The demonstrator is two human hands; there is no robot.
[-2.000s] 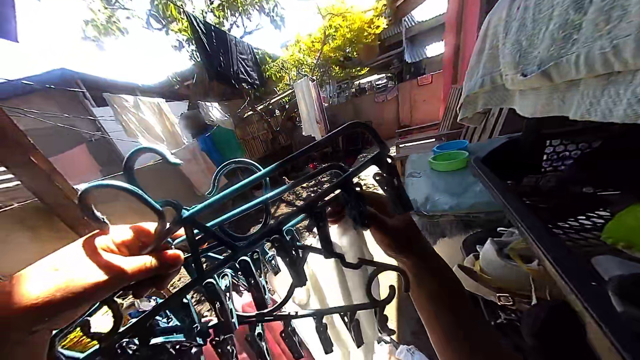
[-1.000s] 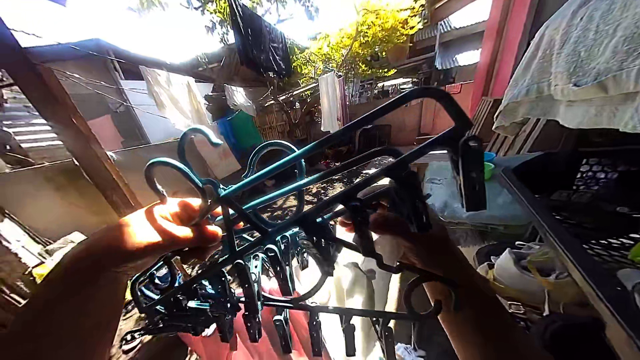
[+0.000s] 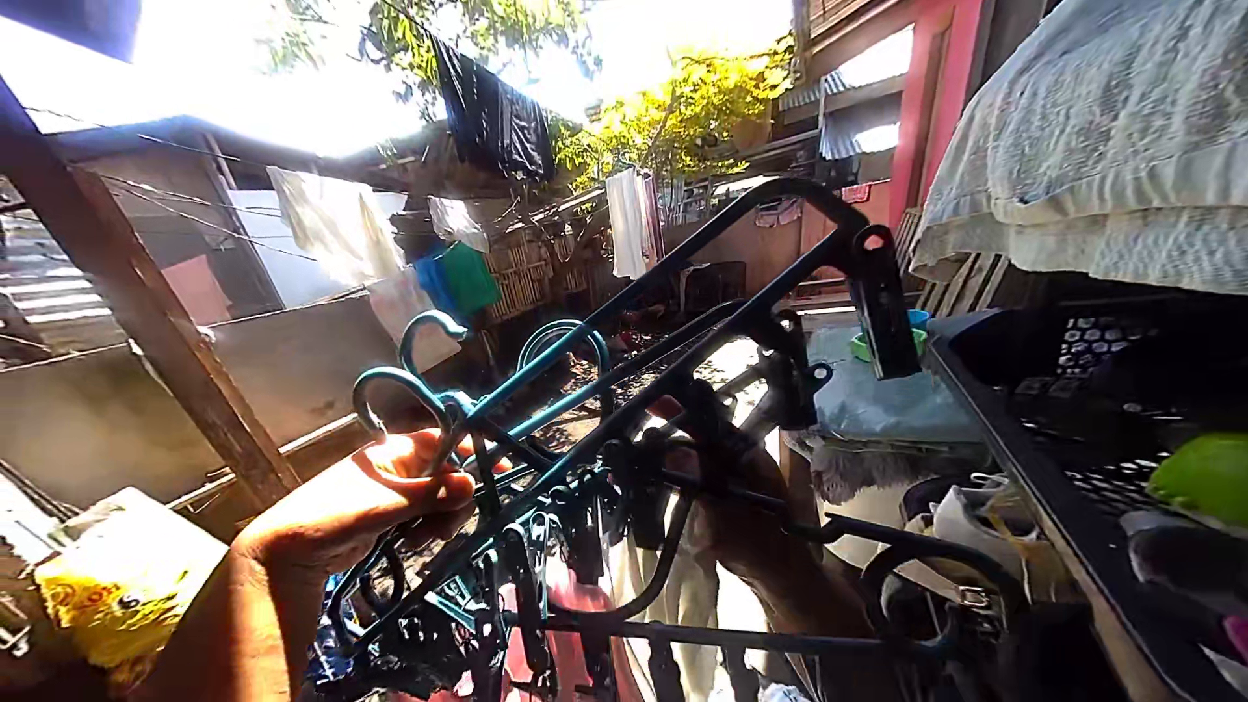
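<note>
Several dark teal plastic clip hangers [image 3: 624,385] with clothespins fill the middle, bunched and overlapping. My left hand [image 3: 405,487] grips them near their curved hooks [image 3: 395,375], in bright sun. In shade behind the frames, my right hand [image 3: 721,468] is at the hangers' right part; bars and clips hide most of its fingers, so its hold cannot be made out. A black clip [image 3: 882,307] hangs from the upper right corner of a frame. Below and behind the hangers are pink cloth [image 3: 565,634] and white cloth [image 3: 682,604].
At right stand a black plastic crate [image 3: 1033,419] and a draped whitish cloth [image 3: 1102,146]. A green basin [image 3: 863,346] sits behind the hangers. A wooden post [image 3: 166,292] slants at left, above a yellow printed bag [image 3: 127,585]. Laundry [image 3: 336,219] hangs on lines beyond.
The hangers have tilted, their right end now higher in view and a clip there showing fully. Both hands have stayed at the hangers. The view has shifted slightly.
</note>
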